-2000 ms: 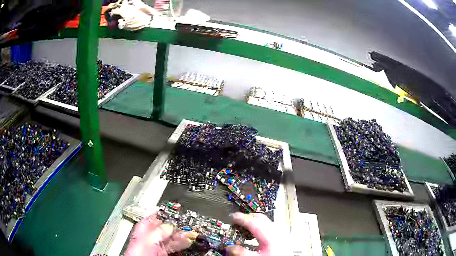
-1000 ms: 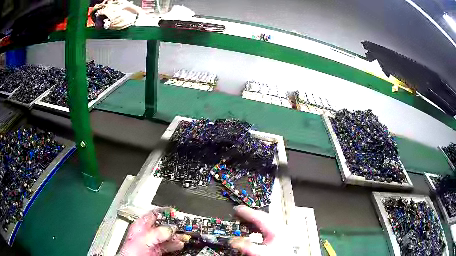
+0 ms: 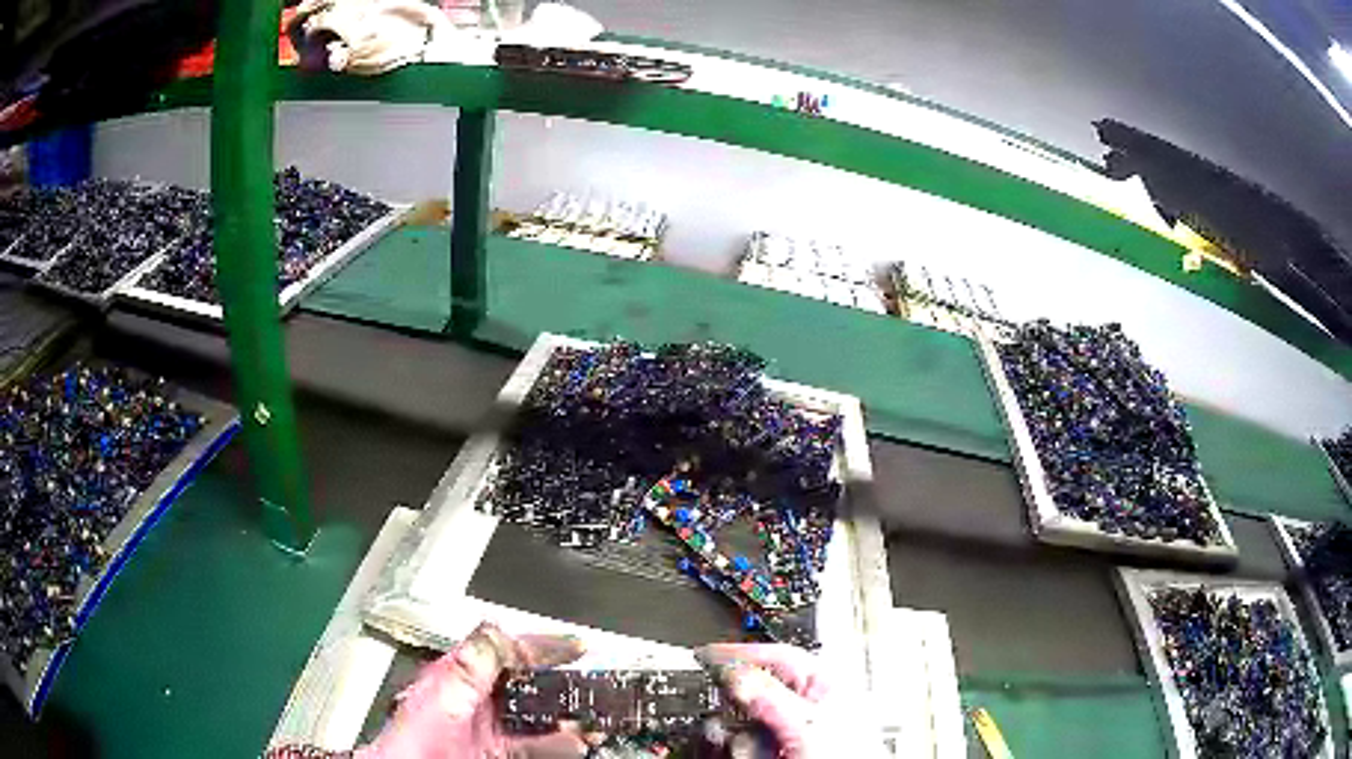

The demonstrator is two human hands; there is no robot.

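Note:
A circuit board strip point(image 3: 615, 698) is held level between my two hands at the bottom of the view, its flat dark face with pale solder dots showing. My left hand point(image 3: 467, 704) grips its left end, and my right hand point(image 3: 771, 697) grips its right end. The strip is just over the near rim of the work tray point(image 3: 445, 626). In that tray a dark board pile point(image 3: 638, 408) fills the far part, and another strip with coloured components point(image 3: 719, 556) lies slanted at the right. More parts show under the held strip, partly hidden.
Full side trays stand at right point(image 3: 1105, 438), lower right point(image 3: 1231, 667), left point(image 3: 89, 489) and back left point(image 3: 282, 237). A green post point(image 3: 252, 297) rises left of the work tray. A yellow stick point(image 3: 989, 734) lies to the right. Pale panels point(image 3: 593, 226) stand by the wall under the shelf.
The held strip has been turned from its component side to its flat dark solder side. Both hands stay on its ends. The camera view has shifted slightly.

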